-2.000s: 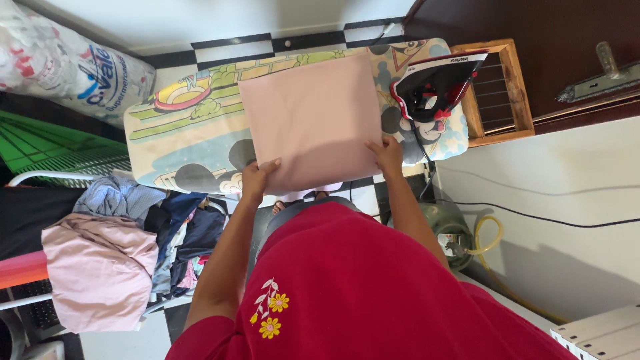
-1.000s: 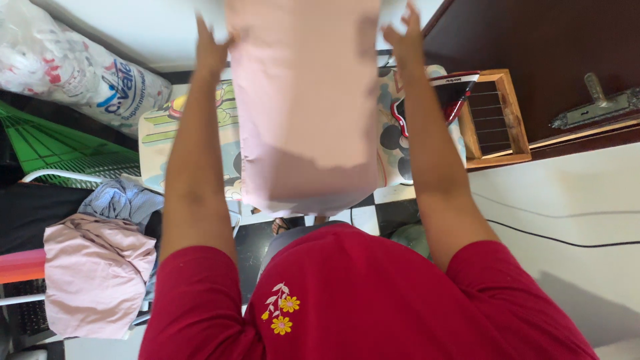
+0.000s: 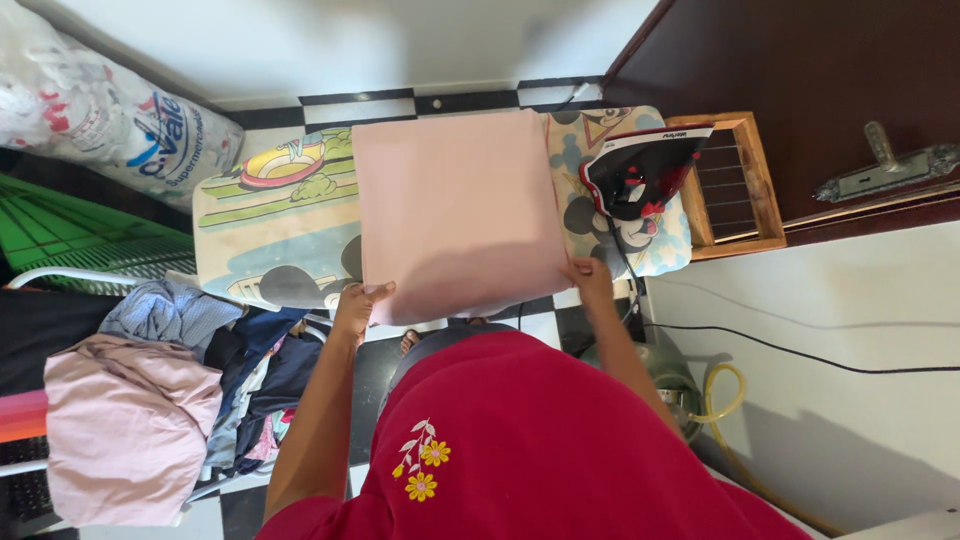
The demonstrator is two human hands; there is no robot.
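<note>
A pink cloth (image 3: 457, 210), folded into a near square, lies across a cartoon-printed ironing board (image 3: 277, 217) and hangs a little over its near edge. My left hand (image 3: 360, 307) grips the cloth's near left corner, thumb on top. At the near right corner, my right hand (image 3: 589, 277) pinches the cloth's edge between its fingers. To the right of the cloth, a black and red clothes iron (image 3: 641, 176) rests on the board, its cord running down past the near edge.
A wooden frame with metal wires (image 3: 769, 187) adjoins the board's right end. On the left, a rack holds a crumpled pink garment (image 3: 127, 427) and other clothes; a large plastic bag (image 3: 172, 142) stands behind. A gas cylinder (image 3: 679, 375) with a yellow hose is at lower right, a dark door (image 3: 750, 60) at upper right.
One second ago both hands were raised far forward beside the lifted cloth. Now the cloth lies flat on the board, and both hands are back at its near corners.
</note>
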